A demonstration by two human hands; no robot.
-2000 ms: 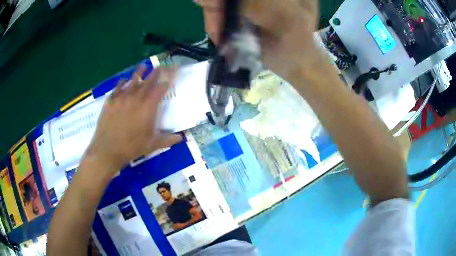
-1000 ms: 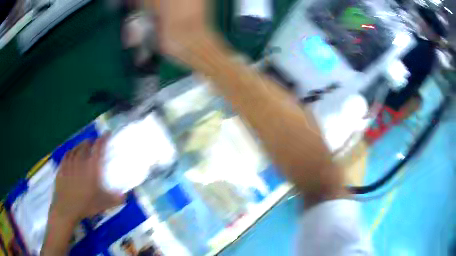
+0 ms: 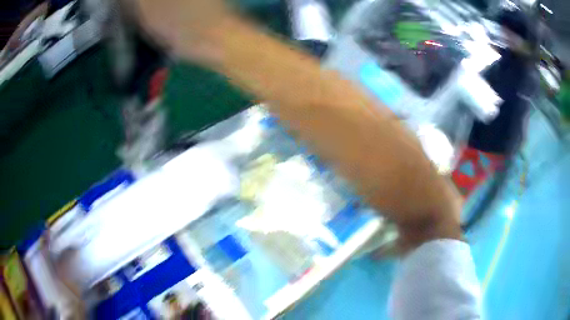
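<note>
A long white appliance case (image 3: 162, 203) lies on the bench sheets, blurred. My left hand (image 3: 67, 269) is at its lower left end, blurred; whether it grips the case I cannot tell. My right arm reaches across to the upper left, and my right hand (image 3: 156, 15) is at the top edge, partly cut off and blurred. The electric screwdriver (image 3: 139, 81), dark with an orange-red part, hangs below that hand, with its silver nozzle (image 3: 142, 131) above the case's far side. Whether my right hand holds it is unclear.
A white screw feeder (image 3: 350, 56) with a blue screen stands at the upper right. A cream-white crumpled pile (image 3: 290, 197) lies on the bench (image 3: 325, 262). The green conveyor (image 3: 50, 137) runs beyond. A person in dark clothing (image 3: 506, 94) is at the right.
The view has shifted. My left hand has moved toward the case's lower left end, and more of the case shows. My right arm and the screwdriver are further left.
</note>
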